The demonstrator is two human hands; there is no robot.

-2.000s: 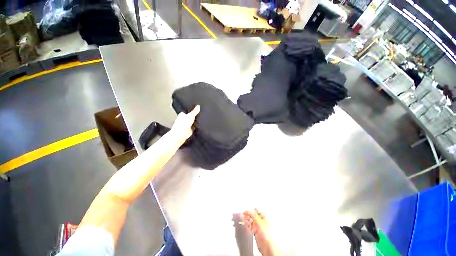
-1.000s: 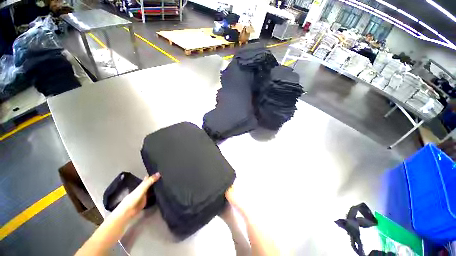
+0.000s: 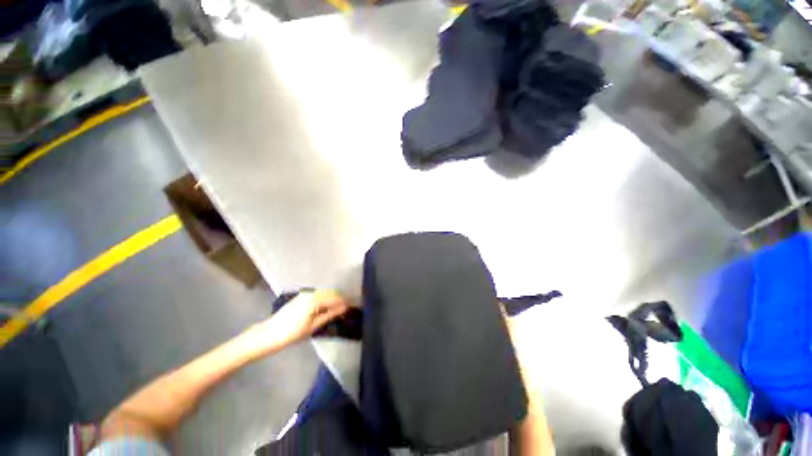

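A thick stack of black panels [image 3: 441, 334] stands near the table's front edge, its flat top towards me. My left hand [image 3: 312, 316] is at the stack's left side, its fingers closed on a black fabric strip [image 3: 343, 324] that meets the stack. A pointed black strip end [image 3: 537, 302] sticks out at the stack's right side. My right hand [image 3: 527, 414] is along the right side, mostly hidden behind the stack, so its grip cannot be seen.
Other black stacks [image 3: 494, 89] lie at the back of the steel table [image 3: 258, 151]. At right are loose black strips [image 3: 654, 322], a green sheet [image 3: 712, 370], a black bundle [image 3: 669, 423] and a blue bin [image 3: 779, 321]. A cardboard box [image 3: 214, 232] stands below the left edge.
The stack has been turned more upright and brought closer to me. My left hand has moved from the stack onto the strip beside it. A strip end now shows on the right. The view has shifted.
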